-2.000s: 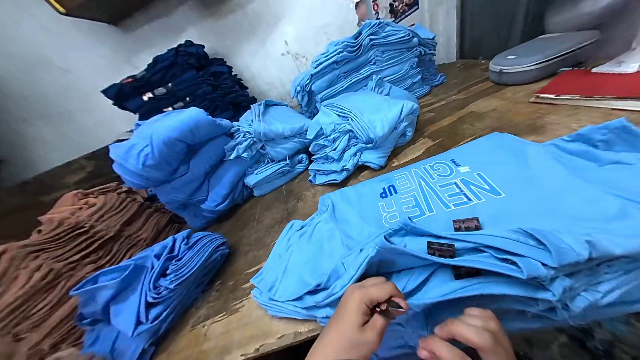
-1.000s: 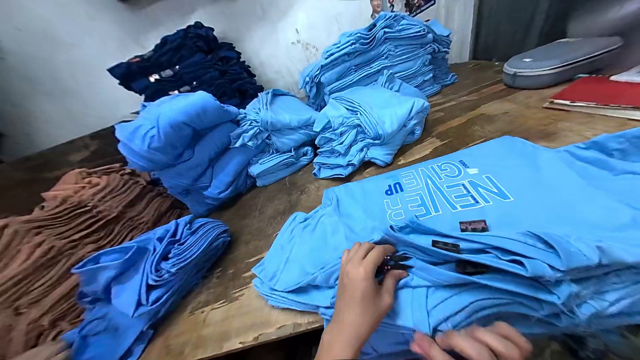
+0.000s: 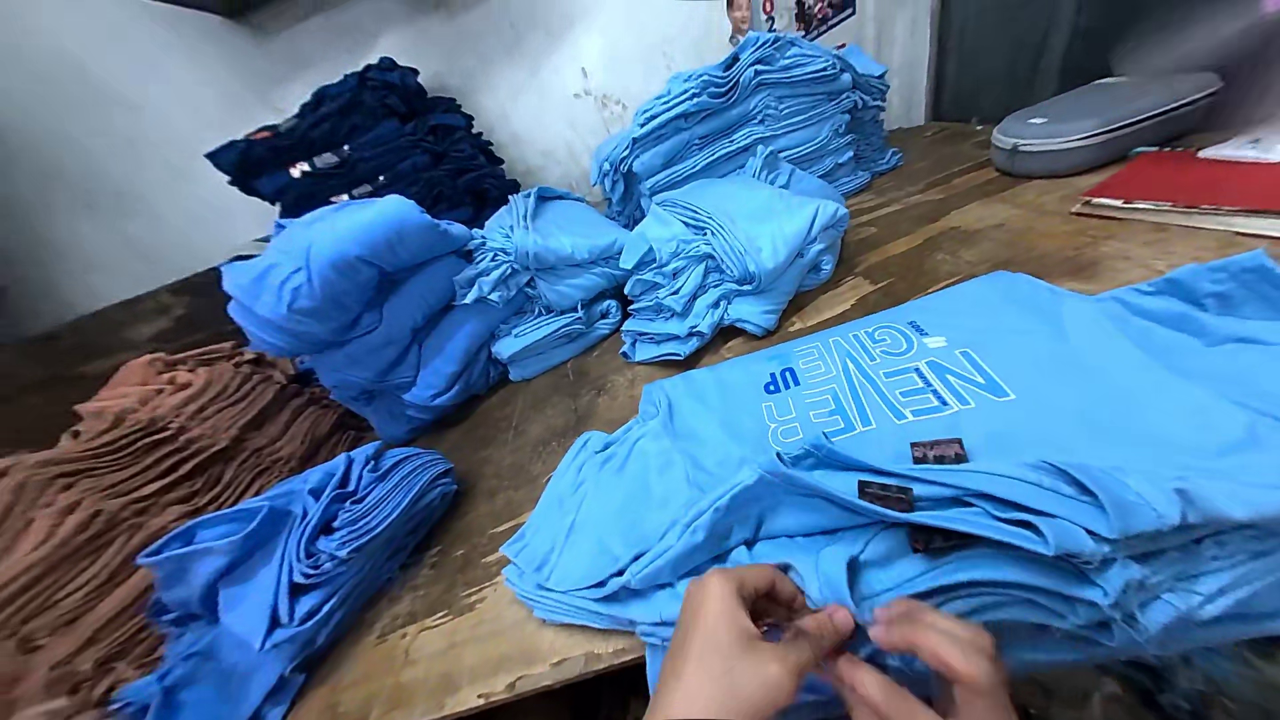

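Note:
A stack of light blue T-shirts (image 3: 1060, 360) with printed lettering lies at the table's front right, dark neck labels (image 3: 940, 451) showing at the collars. At its front edge my left hand (image 3: 745, 635) pinches the light blue cloth between thumb and fingers; a small dark item, too hidden to name, sits in the curl of its fingers. My right hand (image 3: 925, 660) is just beside it on the right, its fingers bent at the same cloth, thumb side close to the left fingertips. Whether it grips the cloth is unclear.
Folded light blue cloth (image 3: 740, 240) and blue bundles (image 3: 370, 300) stand behind, with a navy pile (image 3: 380, 150) by the wall. Brown cloth (image 3: 150, 450) and a blue folded pile (image 3: 300, 570) lie left. A grey case (image 3: 1090, 120) and red folder (image 3: 1190, 182) are back right.
My left hand has come down from the collars, where it was one second ago, to the front edge of the stack. My right hand is now close beside it.

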